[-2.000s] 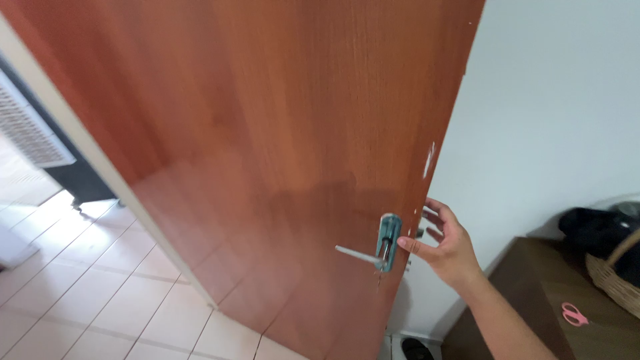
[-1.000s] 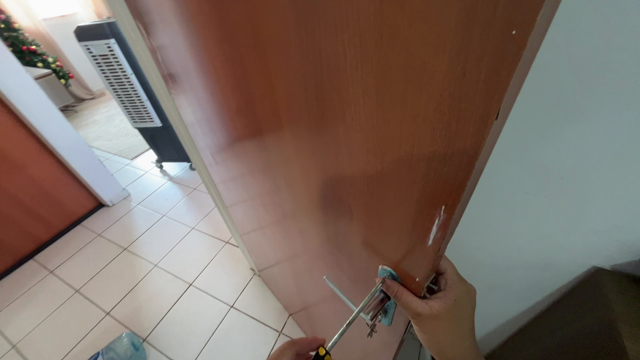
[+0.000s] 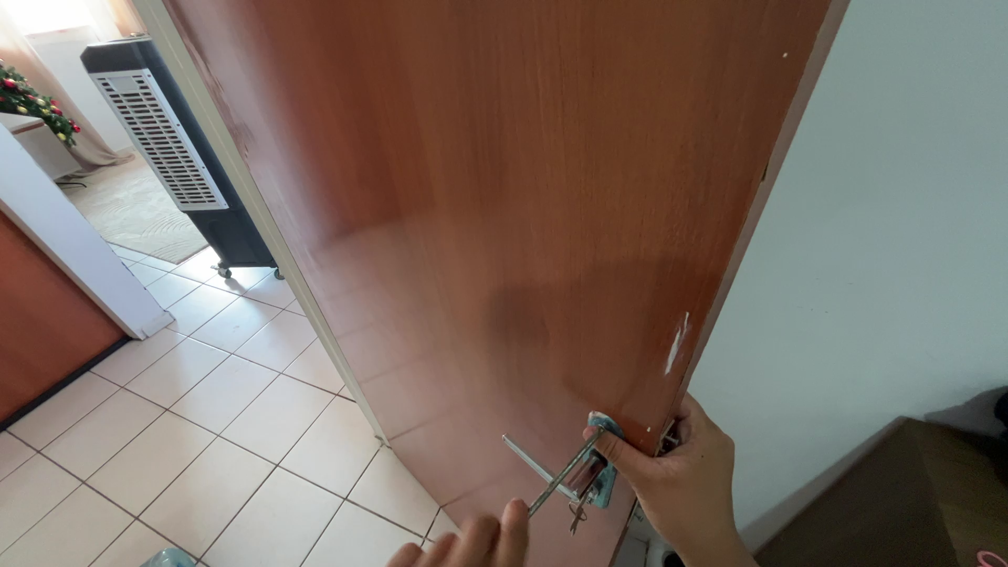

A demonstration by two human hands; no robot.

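Note:
A brown wooden door [image 3: 504, 197] stands open before me. Near its free edge sits a metal lock plate [image 3: 605, 472] with a lever handle [image 3: 535, 468] and keys [image 3: 579, 516] hanging at it. My left hand [image 3: 472, 543], at the bottom edge, grips a screwdriver [image 3: 563, 476]; its handle is hidden by the fingers and the frame edge. The tip meets the plate's upper end. My right hand [image 3: 677, 480] clasps the door's edge, thumb against the plate, fingers behind the door.
Left, a portable air cooler [image 3: 169, 142] on casters stands past the door on the tiled floor [image 3: 260, 417]. Another brown door [image 3: 47, 315] is at far left. A dark brown piece of furniture [image 3: 890, 496] stands lower right, beside the pale wall [image 3: 890, 236].
Two seconds ago only my right hand showed, at the lock; my left hand has since come in with the screwdriver. Its shaft has moved up to the plate's upper end. The view has shifted.

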